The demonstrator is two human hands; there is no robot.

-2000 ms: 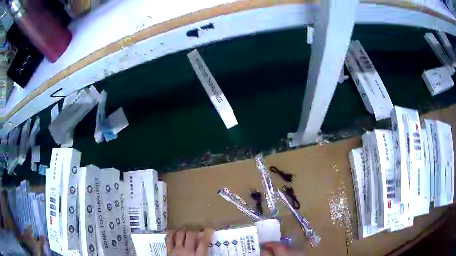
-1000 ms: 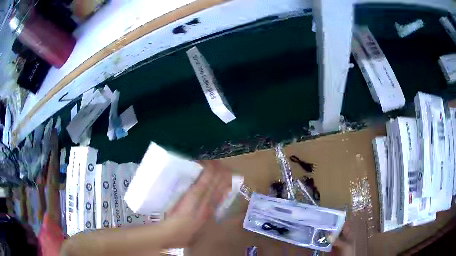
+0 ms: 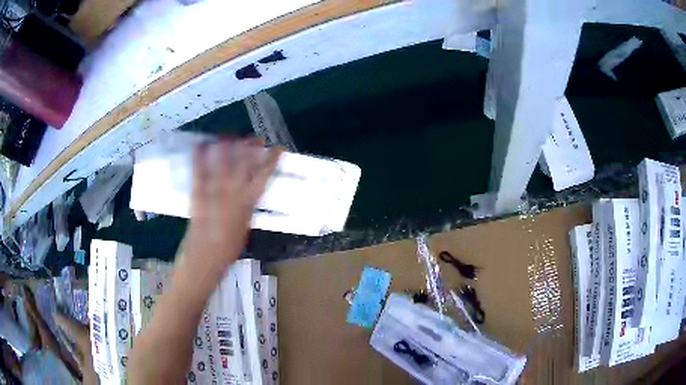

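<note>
My left hand (image 3: pixel 229 177), blurred, reaches up from the lower left and grips a white box (image 3: pixel 316 192) above the green belt. The box lies roughly level, with a faint slim product picture on its face. An open white tray (image 3: pixel 444 346) lies tilted on the brown cardboard at the lower right of centre, with a black coiled cable (image 3: pixel 412 352) inside. A light blue card (image 3: pixel 368 296) lies just left of the tray. Clear shiny strips (image 3: pixel 429 263) and black cables (image 3: pixel 459 265) lie behind the tray. My right hand is not in view.
White boxes stand in rows at left (image 3: pixel 111 308) and right (image 3: pixel 662 248). A white post (image 3: pixel 526 105) and wood-edged shelf (image 3: pixel 316 34) border the green belt (image 3: pixel 421 135). Loose boxes lie on the belt. Another person's arm (image 3: pixel 71 338) shows at far left.
My left hand has moved up and left over the belt with the white box. My right hand has left the view, and the tray lies lower. The blue card now shows on the cardboard.
</note>
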